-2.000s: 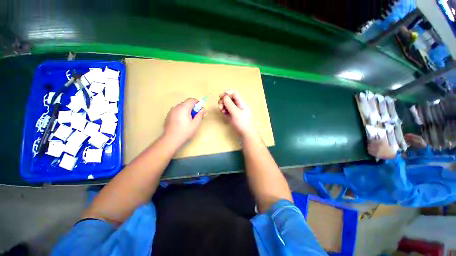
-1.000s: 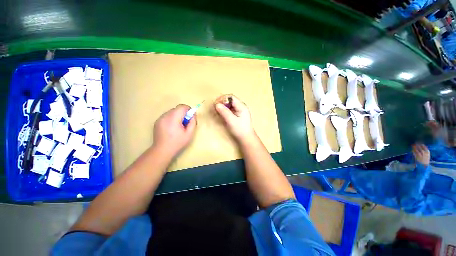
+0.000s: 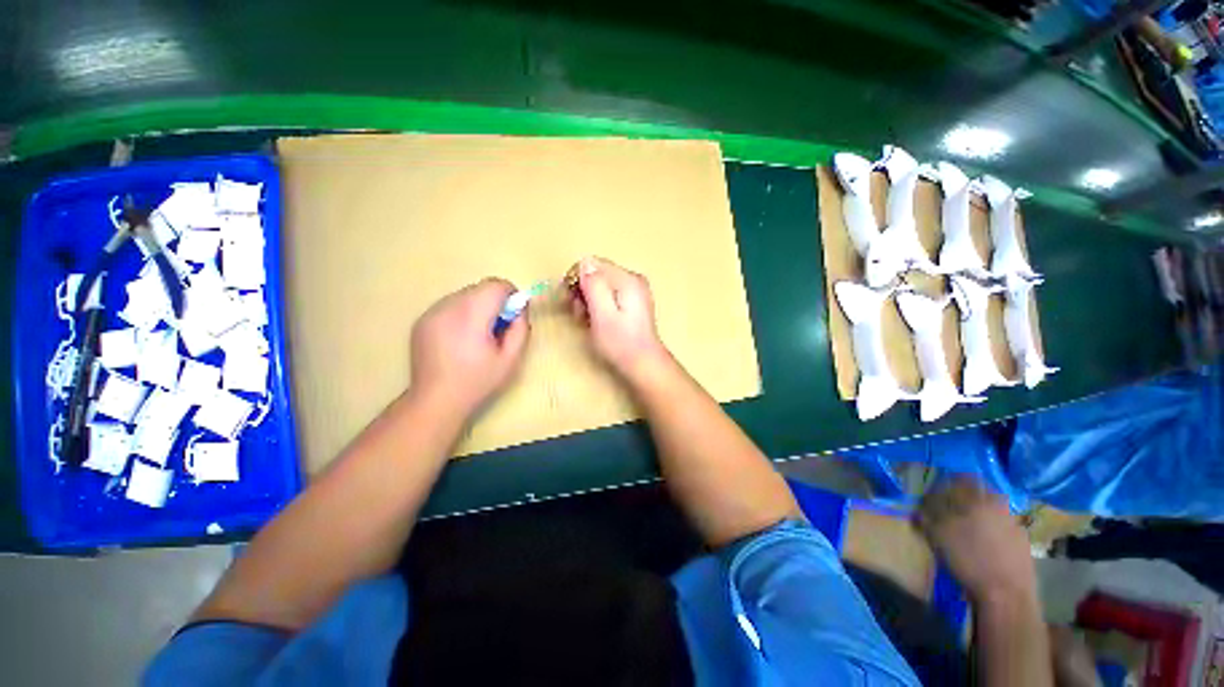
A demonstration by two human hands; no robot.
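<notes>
My left hand point(image 3: 463, 338) is closed around a blue-and-white glue bottle point(image 3: 513, 310) with a thin greenish tip pointing up and right. My right hand point(image 3: 615, 314) pinches a small dark and brownish item point(image 3: 577, 279) that is too small to name. The tip is a short way left of the right fingertips. Both hands are over the tan cardboard work sheet point(image 3: 403, 201).
A blue tray point(image 3: 159, 526) on the left holds white square parts point(image 3: 161, 356) and black pliers point(image 3: 159, 258). On the right, a cardboard sheet holds white curved housings point(image 3: 926, 336) in two rows. Another person's blurred arm point(image 3: 987, 550) reaches in at lower right.
The sheet of housings was put on the bench at right, and the other person's arm has moved nearer at lower right. My right hand has come slightly closer to the bottle tip.
</notes>
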